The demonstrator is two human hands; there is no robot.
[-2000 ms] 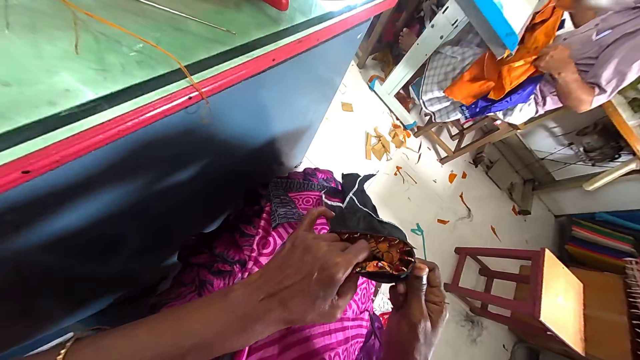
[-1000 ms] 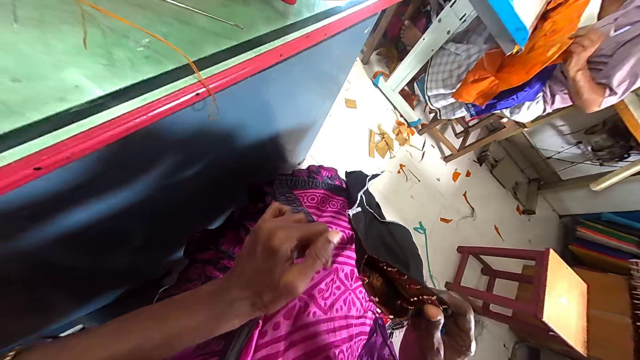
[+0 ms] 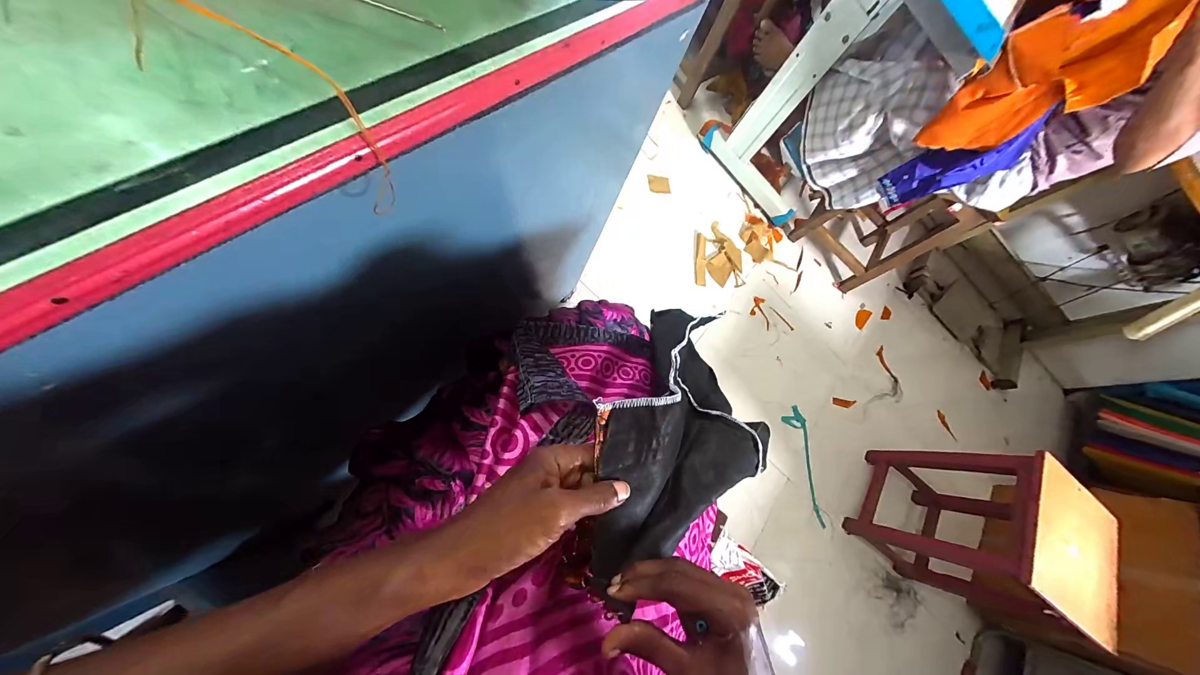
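Note:
A black cloth piece (image 3: 647, 459) with white overlocked edges and a patterned orange-brown side hangs between my hands, over magenta patterned fabric (image 3: 525, 609) on my lap. My left hand (image 3: 558, 502) pinches its left edge between thumb and fingers. Lower down, my right hand (image 3: 689, 609) has its fingers at the bottom edge of the cloth; the thumb and forefinger are around that end. Part of the patterned side is hidden behind the cloth and my hands.
A green-topped table (image 3: 234, 103) with a red edge stands at left, an orange thread (image 3: 309, 70) hanging over it. Scraps (image 3: 722, 258) lie on the floor. A maroon-framed stool (image 3: 1069, 553) is at right. A person in checked cloth sits at upper right with orange fabric (image 3: 1059, 70).
My left hand, off the cloth a second ago, now grips its left edge. The black cloth has been turned and its black side now faces up, covering most of the patterned side.

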